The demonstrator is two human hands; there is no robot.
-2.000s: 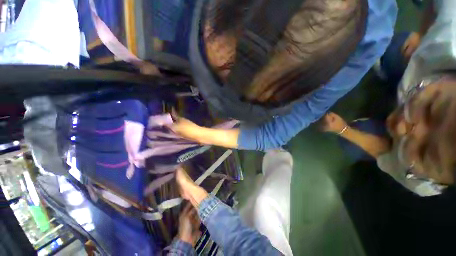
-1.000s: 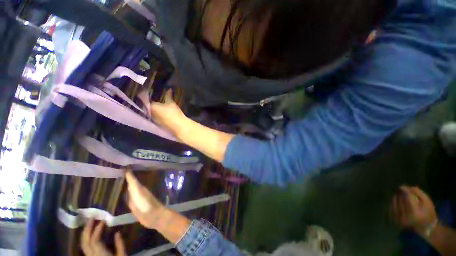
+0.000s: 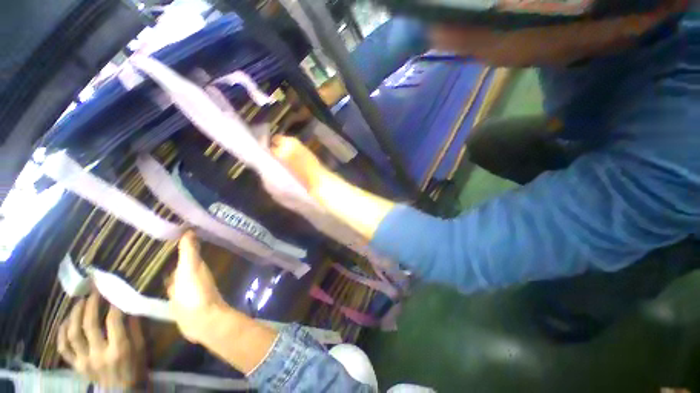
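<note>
A stack of dark blue panels with tan edges [image 3: 127,253] lies tied with strips in the head view. My left hand [image 3: 100,341] rests on it at the lower left, fingers apart, just below a white strip [image 3: 127,298]. My right hand [image 3: 196,295], in a denim cuff, has its fingertips at the end of a pale pink strip [image 3: 115,203]; whether it grips the strip is hidden. A printed strip [image 3: 245,224] lies above and right of it. Another person's hand [image 3: 295,165] is at a long pink strip [image 3: 203,111].
Another person in a blue sleeve [image 3: 537,207] leans in from the right. Dark metal bars [image 3: 361,92] cross at the top. More blue panels [image 3: 430,107] lie beyond them. Green floor [image 3: 460,330] shows at lower right.
The view has come closer and tilted. My right hand stays by the pink strip. The other person's hand has stayed along the long pink strip. Blue panels beyond the bars have come into view.
</note>
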